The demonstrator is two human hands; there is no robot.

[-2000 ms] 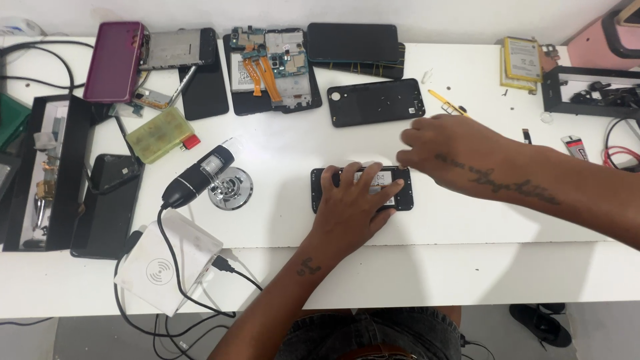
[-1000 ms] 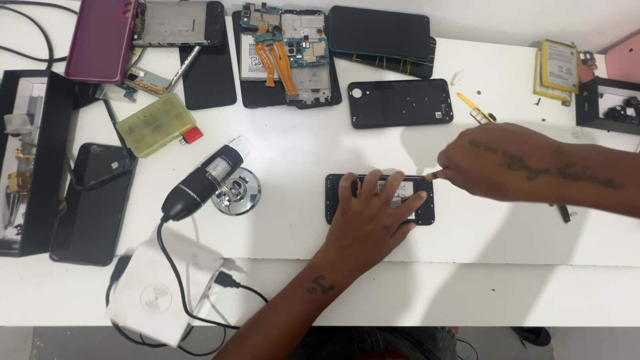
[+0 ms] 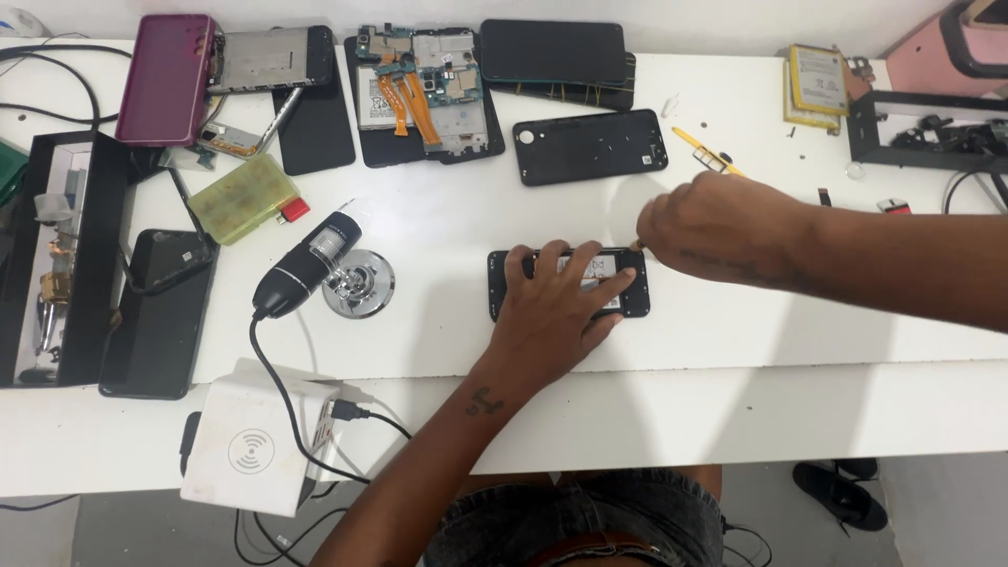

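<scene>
An opened smartphone lies flat on the white table, its battery showing between my fingers. Across its back, my left hand rests with spread fingers and presses it against the table. My right hand is a closed fist at the phone's upper right corner; a small tip shows under the fingers there, but what it belongs to is hidden. Just above the phone lies a black phone back cover with a round camera hole. A yellow tool lies beyond my right hand, partly covered by it.
A USB microscope on a round metal stand is left of the phone. Behind are phone boards with orange flex cables, stacked phones and a purple case. A white charger box sits front left, batteries back right.
My right hand has come down from above the phone's corner onto it since two seconds ago. My left hand stays across the phone.
</scene>
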